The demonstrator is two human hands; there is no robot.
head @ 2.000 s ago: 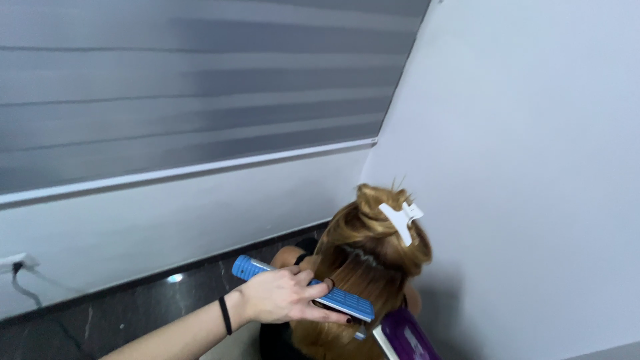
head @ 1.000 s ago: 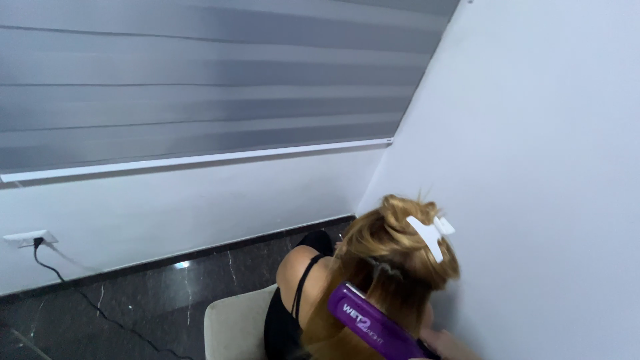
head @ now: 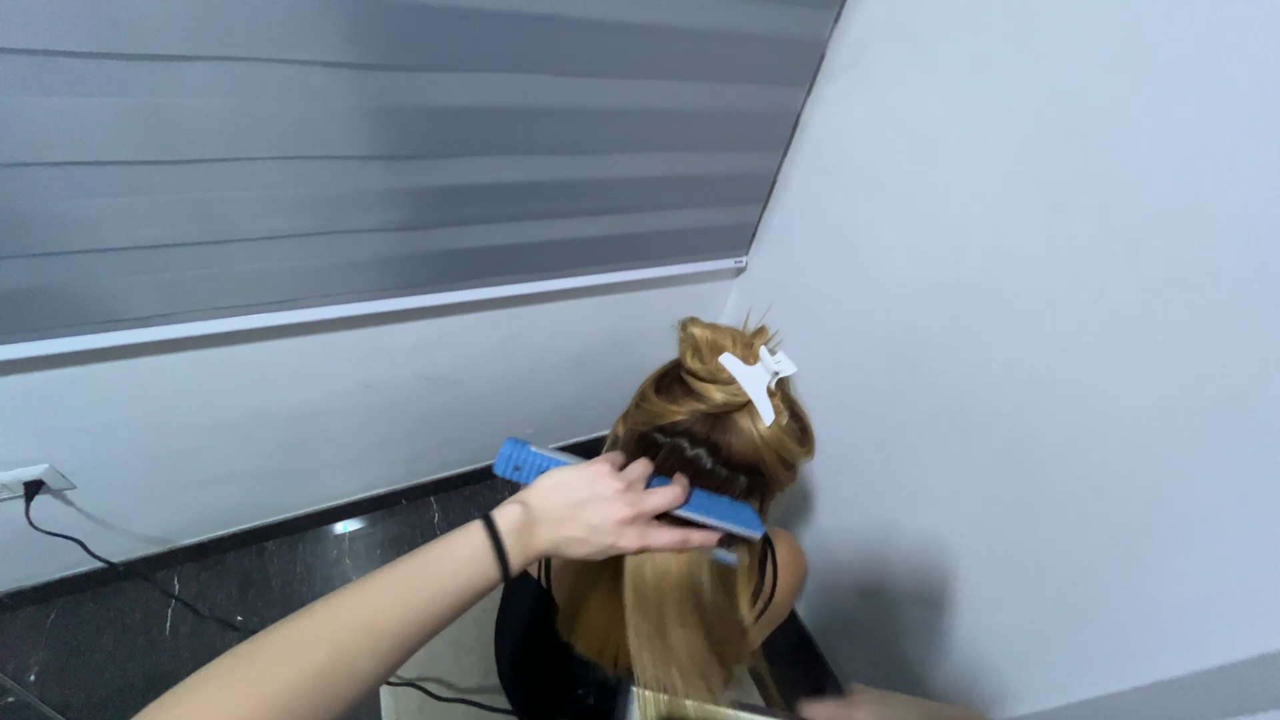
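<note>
My left hand (head: pixel 610 510), with a black band at the wrist, grips a blue comb-like hair tool (head: pixel 715 508) laid across the back of a seated person's long blond hair (head: pixel 680 610). A white claw clip (head: pixel 755 380) holds the upper hair in a twist on the crown. At the bottom edge my right hand (head: pixel 860 703) is blurred and partly cut off. Beside it a flat tool with a pale edge (head: pixel 690 706) lies across the lower hair; most of it is out of view, and the grip on it is hidden.
The person sits on a pale seat (head: pixel 440 650) close to the white wall (head: pixel 1030 350). A black cord (head: pixel 120 570) runs from a wall outlet (head: pixel 45 478) over the dark marble floor (head: pixel 330 550). A striped blind (head: pixel 400 160) hangs behind.
My left hand and the blue tool, out of view one second ago, are back across the hair. The purple flat iron seen near the upper back then is no longer there; my right hand is lower.
</note>
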